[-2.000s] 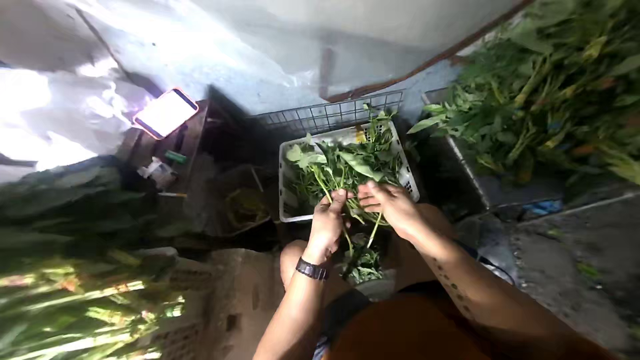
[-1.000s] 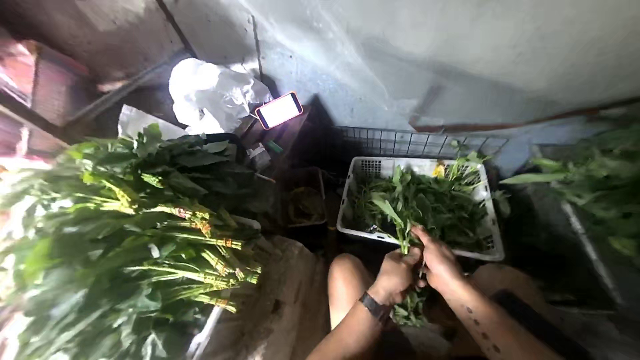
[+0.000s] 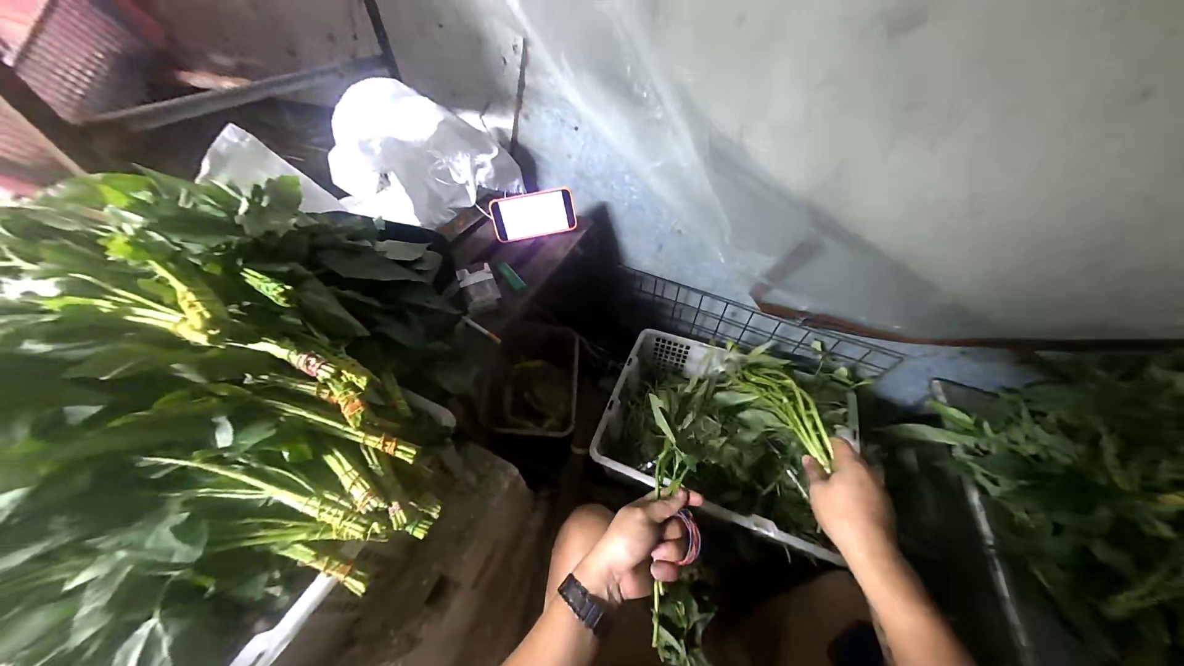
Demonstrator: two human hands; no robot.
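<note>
My left hand (image 3: 647, 546), with a dark watch on its wrist, is closed around a thin leafy green stem (image 3: 668, 467). Several red and blue rubber bands (image 3: 689, 536) hang at its fingers. In my right hand (image 3: 846, 490) is a bundle of long green stems (image 3: 786, 402), held by the lower ends, its leaves toward the back of the white plastic crate (image 3: 606, 435). Loose leafy greens (image 3: 731, 467) fill that crate, below and between my hands. Tied bunches of leafy greens (image 3: 305, 425) are piled at the left, their stems bound with bands.
A lit phone (image 3: 534, 215) stands on a small wooden table (image 3: 555, 254) beside a white plastic bag (image 3: 407, 153). A small container (image 3: 541, 430) sits left of the crate. A wire rack (image 3: 712, 314) is behind it. More greens (image 3: 1091, 481) lie at the right, by the wall (image 3: 925, 176).
My hands were together on the stems one second ago and are now apart. The right has moved rightward with a bundle of stems. The view has swung toward the left.
</note>
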